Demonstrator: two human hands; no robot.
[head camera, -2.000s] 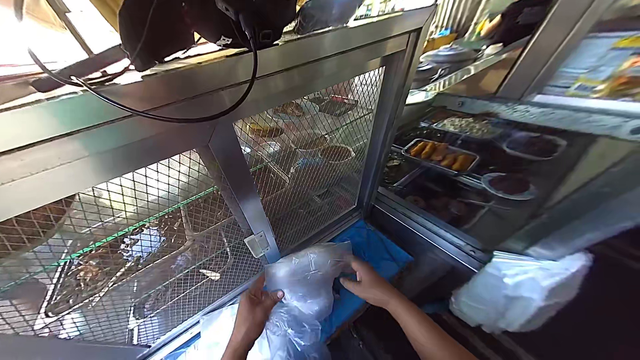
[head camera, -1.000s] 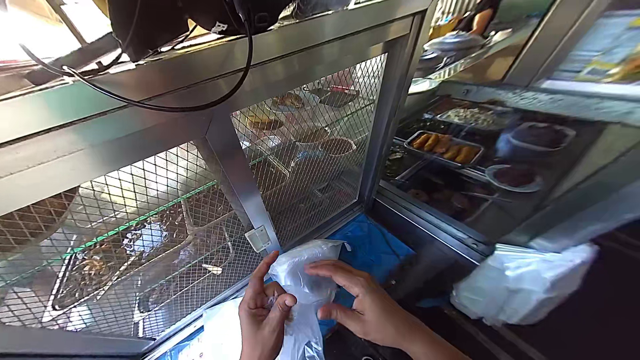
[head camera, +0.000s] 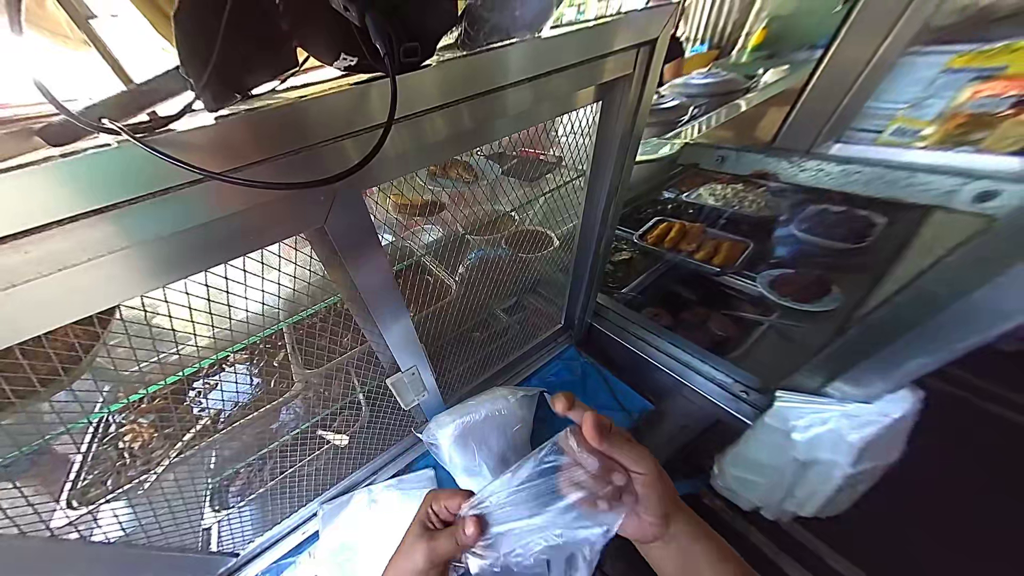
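A thin clear plastic bag (head camera: 536, 508) is stretched between my two hands at the bottom centre. My left hand (head camera: 440, 532) pinches its left edge between thumb and fingers. Behind the film on the right is my right hand (head camera: 620, 472), palm towards the bag, its fingers partly spread; whether they grip or only touch the plastic cannot be told. Just beyond the hands a filled whitish plastic bag (head camera: 484, 432) sits on blue plastic sheeting (head camera: 592, 384). White sheets or bags (head camera: 372, 516) lie beside my left hand.
A metal-framed mesh display case (head camera: 384, 288) with food trays stands ahead. To the right, a glass case holds a tray of golden fried food (head camera: 696, 244) and a plate (head camera: 800, 288). A bundle of white bags (head camera: 820, 452) hangs at right. A black cable (head camera: 320, 182) loops over the frame.
A clear bag is now stretched between my hands, nearer to me. One second ago my hands were around the filled bag, which now stands apart behind them.
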